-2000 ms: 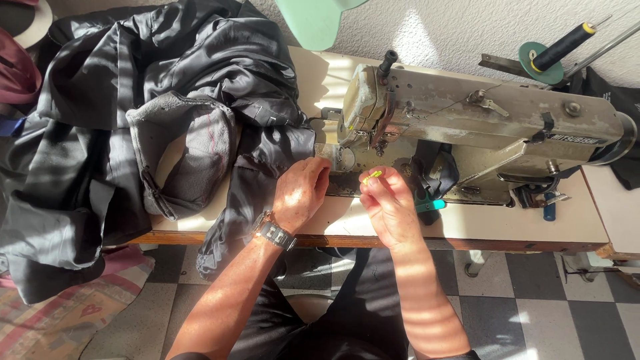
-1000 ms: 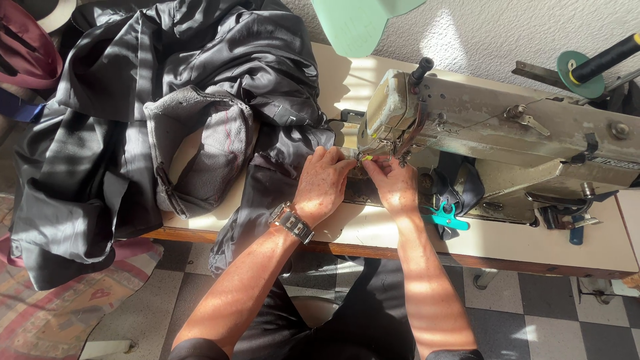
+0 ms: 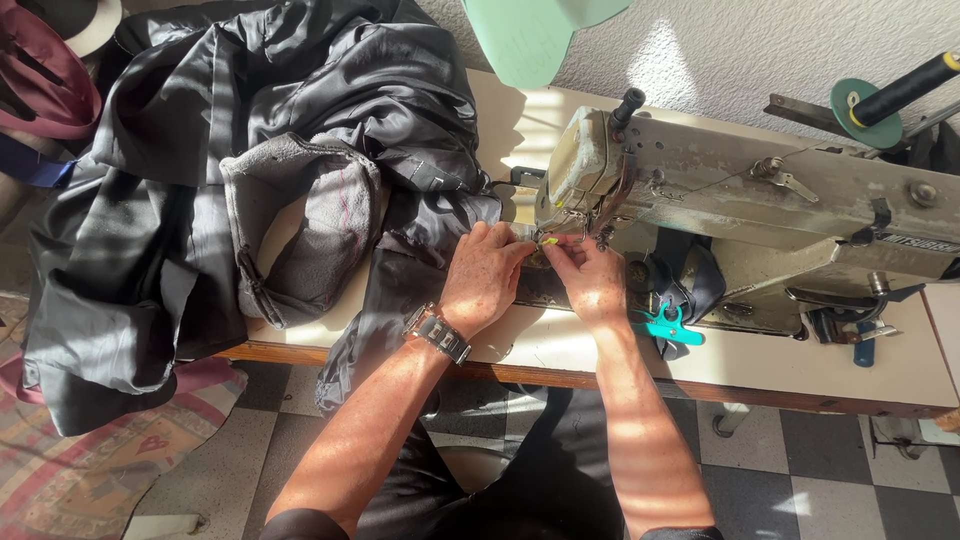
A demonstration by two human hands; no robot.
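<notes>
Both my hands meet at the needle area of a worn industrial sewing machine (image 3: 720,187). My right hand (image 3: 589,277) pinches a small yellow-green item (image 3: 550,241), too small to identify, between thumb and fingers. Close beside it, my left hand (image 3: 484,277) has its fingertips near the needle; whether they grip anything is hidden. A dark satin-like fabric (image 3: 405,277) lies just left of my left hand. Farther left, a grey fleece band (image 3: 341,217) forms a loop on top of the dark garment (image 3: 172,247).
A turquoise clip (image 3: 671,326) and dark cloth strips (image 3: 694,277) lie right of my right hand. A black thread spool (image 3: 907,88) stands at the back right. A pale green sheet-like piece (image 3: 532,41) hangs over the back edge. The wooden table edge (image 3: 555,377) runs below my wrists.
Two seconds ago my hands were apart in front of the machine, the yellow-green item in my right hand. They have come together at the needle area and remain there.
</notes>
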